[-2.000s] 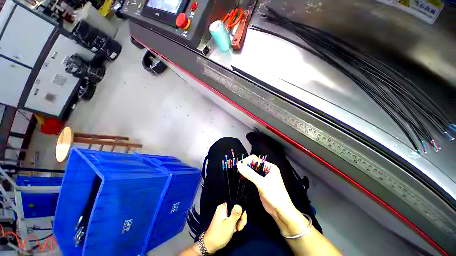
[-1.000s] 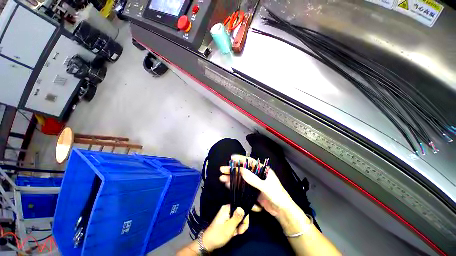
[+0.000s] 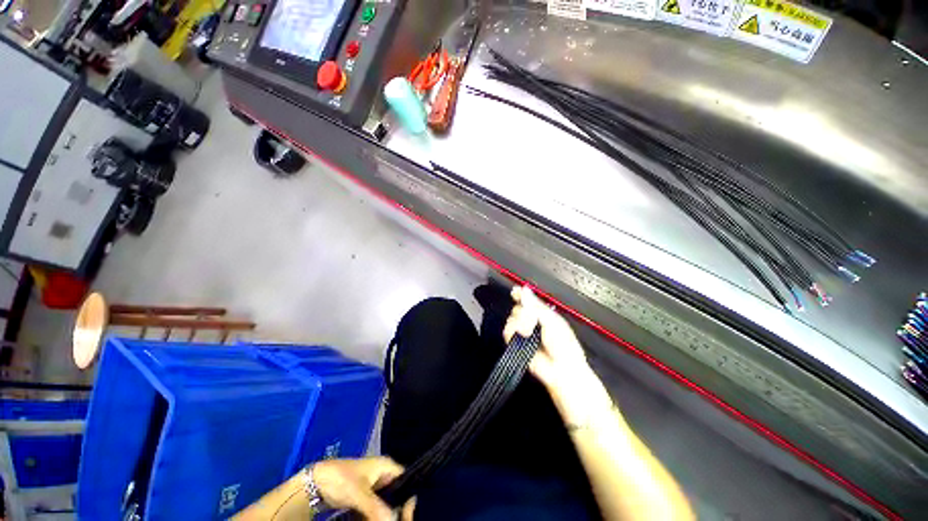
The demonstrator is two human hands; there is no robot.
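Observation:
A black cable bundle (image 3: 473, 415) runs over my lap, slanting from lower left to upper right. My right hand (image 3: 539, 331) is closed around its upper end, near the machine's red edge stripe; the coloured tips there are hidden by the hand. My left hand (image 3: 356, 482) holds the lower part near the bottom edge of the picture. The lower end of the bundle is hidden or cut off. Loose black cables (image 3: 661, 163) with blue, red and white tips lie on the metal tray.
A teal roll (image 3: 406, 105), orange-red looped handles (image 3: 428, 71) and a red-handled tool (image 3: 448, 97) lie beside the control panel (image 3: 305, 41). Blue crates (image 3: 229, 427) and a wooden stool (image 3: 91, 331) stand at the left. Another cable pile (image 3: 916, 341) shows at the right edge.
My hands have moved apart along the bundle, right hand up, left hand down and left. The bundle now slants across my lap. The view has shifted, showing more of the tray's right side.

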